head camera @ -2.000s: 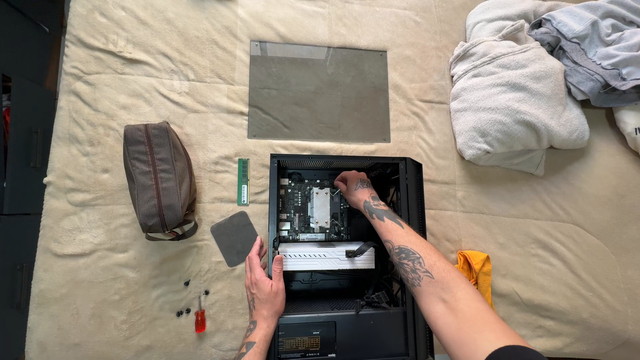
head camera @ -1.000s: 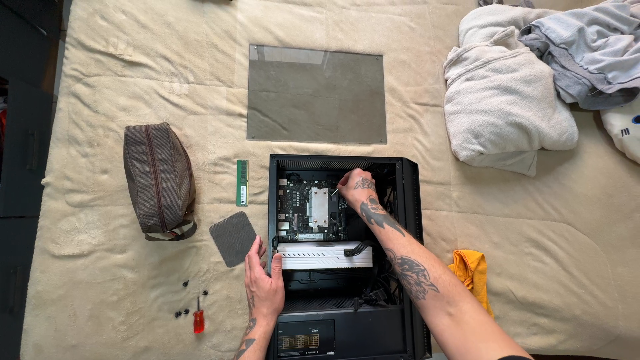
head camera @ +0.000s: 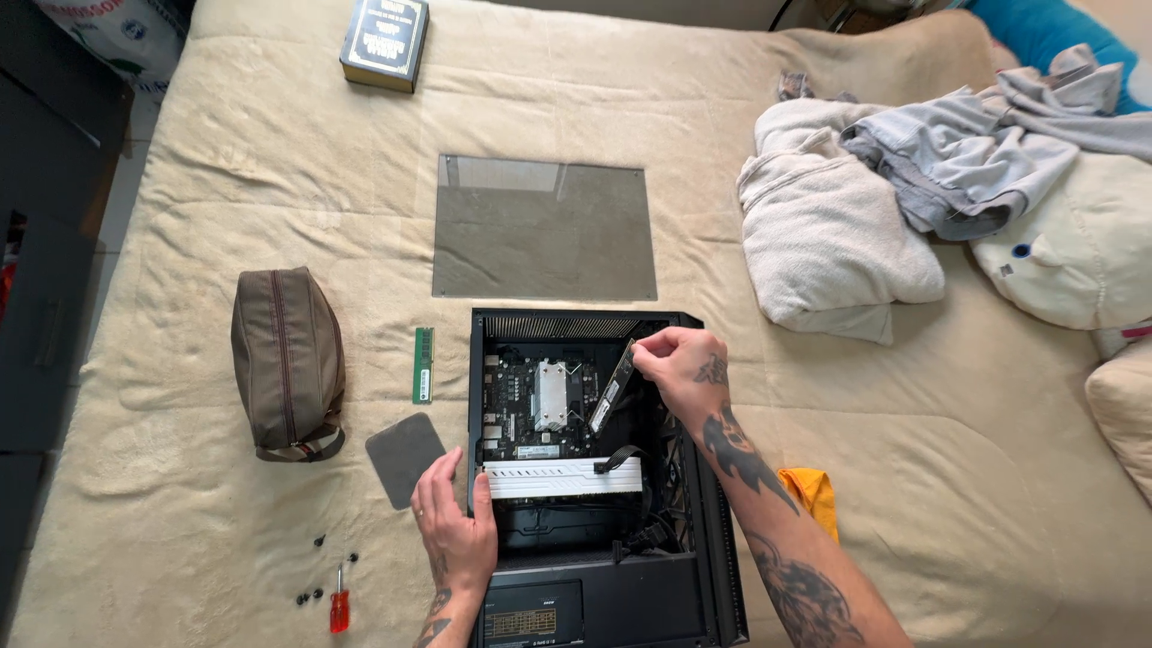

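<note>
My right hand (head camera: 677, 362) pinches the upper end of a black RAM module (head camera: 614, 389), which is tilted above the right part of the motherboard (head camera: 517, 387). My left hand (head camera: 457, 519) rests against the left wall of the open black computer case (head camera: 727, 540), near the end of the white graphics card (head camera: 560, 479). A silver CPU heatsink (head camera: 551, 396) stands on the board. The green RAM module (head camera: 423, 365) lies on the blanket left of the case.
Left lie a brown zippered pouch (head camera: 290, 364), a dark pad (head camera: 407, 461), a red screwdriver (head camera: 339, 610) and several screws (head camera: 304, 598). Behind are a tinted side panel (head camera: 545, 227) and a thick book (head camera: 385, 43). Folded textiles (head camera: 837, 216) and a yellow cloth (head camera: 812, 498) lie right.
My right hand has lifted and now shows a black RAM module, tilted clear of the board. My left hand stays at the case's left edge. The view has shifted to show more at the back.
</note>
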